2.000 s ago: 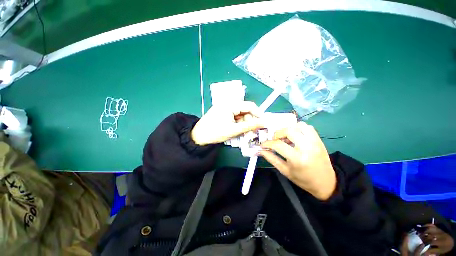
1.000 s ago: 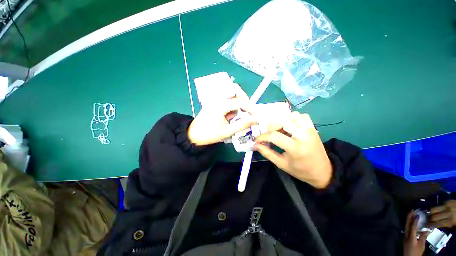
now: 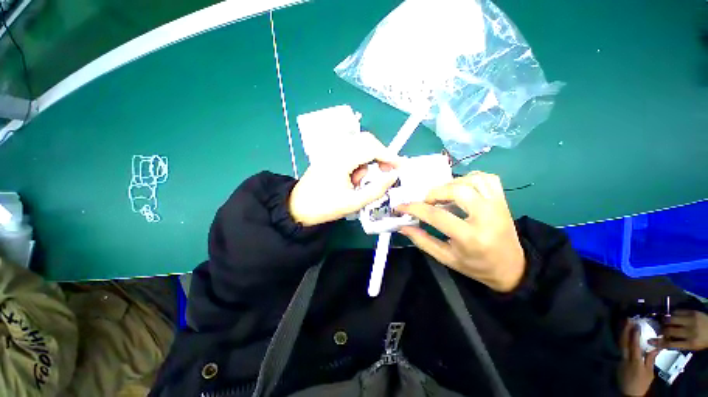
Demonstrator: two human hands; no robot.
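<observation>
A white camera housing (image 3: 388,224) is held between both hands over the bench's near edge, its cavity with dark inner parts facing up. One white antenna (image 3: 379,265) points down towards my body, another (image 3: 407,132) points up towards the bag. A white squarish block (image 3: 327,133) shows beyond my left hand. My left hand (image 3: 341,182) grips the housing from the left. My right hand (image 3: 470,229) has thumb and fingers at the housing's right side and cavity. What the fingertips touch inside is too small to tell. Thin dark wires (image 3: 516,188) stick out to the right.
A clear plastic bag (image 3: 497,101) of whitish parts lies beyond the hands on the green bench (image 3: 225,139). Loose white gaskets (image 3: 144,186) lie at left. Blue bins (image 3: 668,240) stand below right. Another person's hands (image 3: 640,360) hold a white unit at lower right. Brown cloth (image 3: 31,333) is lower left.
The view has shifted, so bag and gaskets sit further left and the bag higher. Both hands stay on the housing, which has turned slightly; my right fingers have moved slightly at the cavity.
</observation>
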